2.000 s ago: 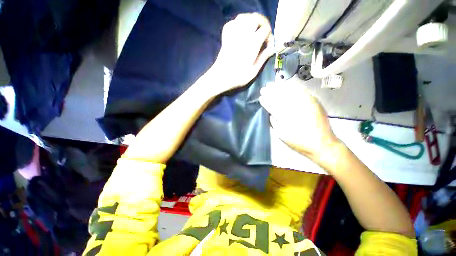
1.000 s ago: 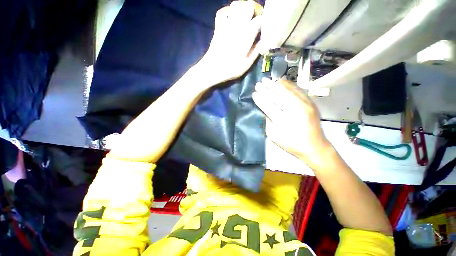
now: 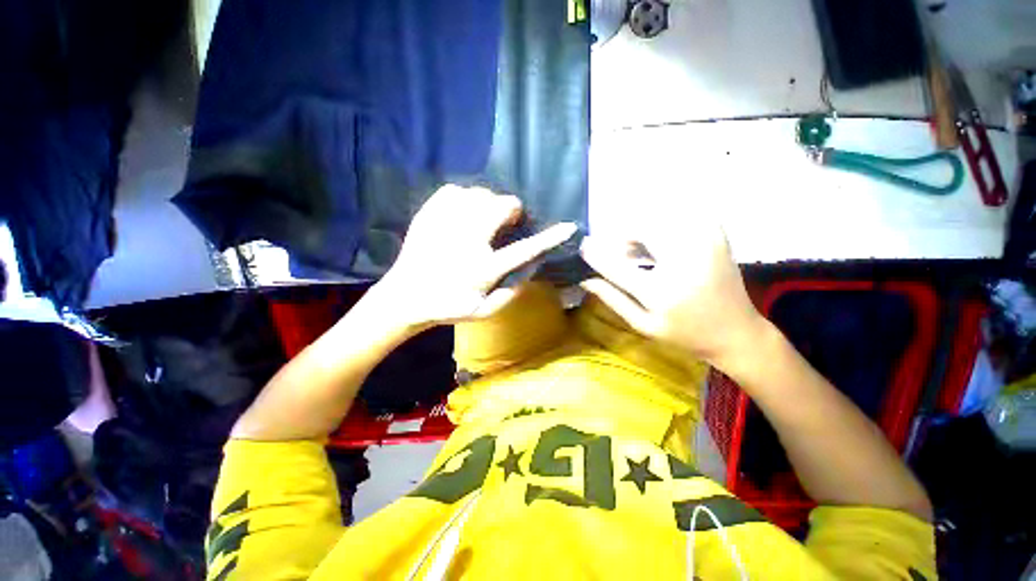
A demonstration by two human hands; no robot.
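Note:
A navy garment piece (image 3: pixel 375 102) lies on the white table, with a grey-black strip (image 3: pixel 543 114) along its right edge. The strip's near end is at the table's front edge. My left hand (image 3: pixel 460 255) grips that near end between thumb and fingers. My right hand (image 3: pixel 670 278) is just right of it, its fingertips at the cloth's corner. The cloth between the fingertips is small and partly hidden. A small yellow-green spot of the presser foot (image 3: pixel 576 11) shows at the top edge.
To the right lie a black rectangle (image 3: pixel 869 40), a brown stick (image 3: pixel 942 102), red-handled snips (image 3: pixel 980 159) and a teal cord loop (image 3: pixel 892 168). A dark garment pile (image 3: pixel 63 136) hangs at the left. Red baskets (image 3: pixel 846 375) stand under the table.
Both hands have moved from beside the presser foot down to the cloth's near end at the table edge. The view has tilted down, so most of the machine head is out of the picture.

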